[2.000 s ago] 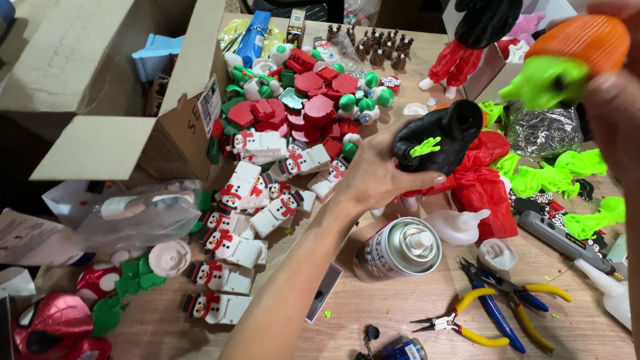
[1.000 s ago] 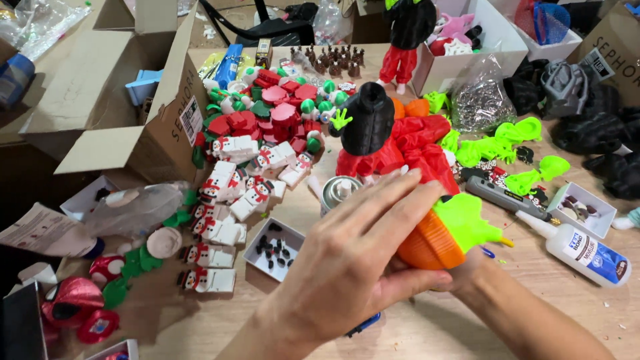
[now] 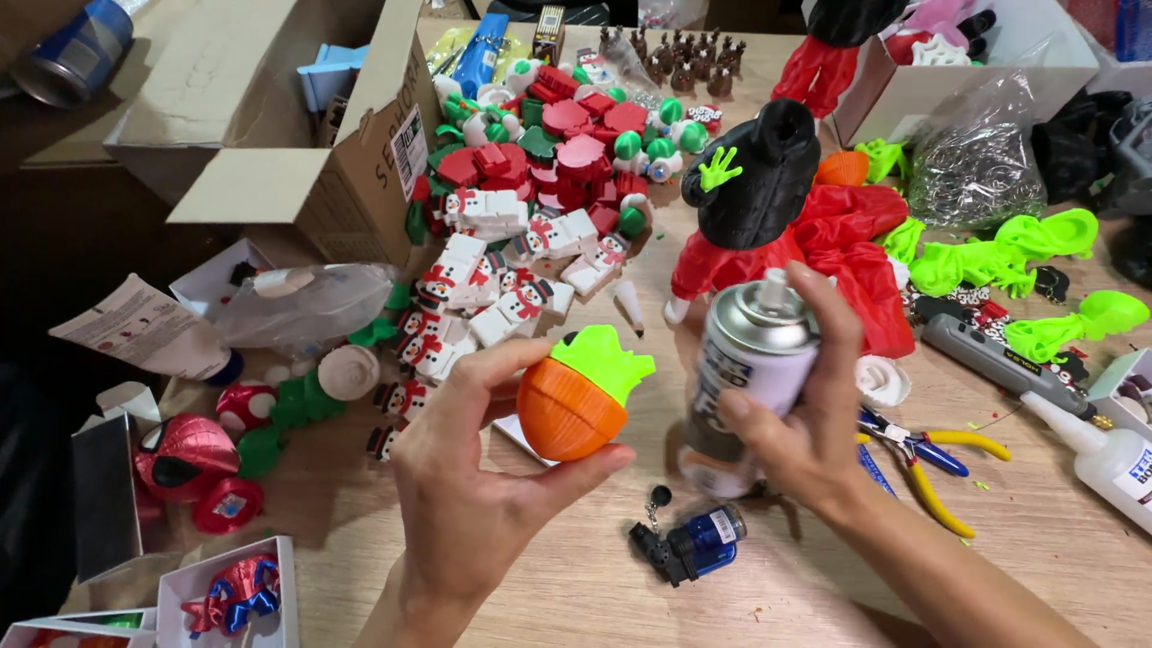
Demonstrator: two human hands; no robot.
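Note:
Between its thumb and fingers my left hand (image 3: 490, 468) holds an orange and lime-green plastic head piece (image 3: 576, 405), the green part up. My right hand (image 3: 801, 405) grips an aerosol spray can (image 3: 756, 360), its index finger at the nozzle. Behind the can stands a headless plastic figure (image 3: 756, 180) with a black top, a lime-green hand and red trousers. Red plastic parts (image 3: 850, 243) lie beside it. In front of the can, a blue torch lighter (image 3: 697, 544) rests on the wooden table.
Pliers (image 3: 927, 450), a grey rotary-type pen tool (image 3: 999, 360) and a glue bottle (image 3: 1107, 450) lie at right. Snowman pieces (image 3: 522, 301) and red and green parts (image 3: 576, 153) are heaped behind my left hand. A cardboard box (image 3: 360, 171) stands at back left.
Both hands were around the orange and green piece a second ago. My right hand has let go of it and taken hold of the spray can. The black-topped figure, earlier in a hand, now stands on the table.

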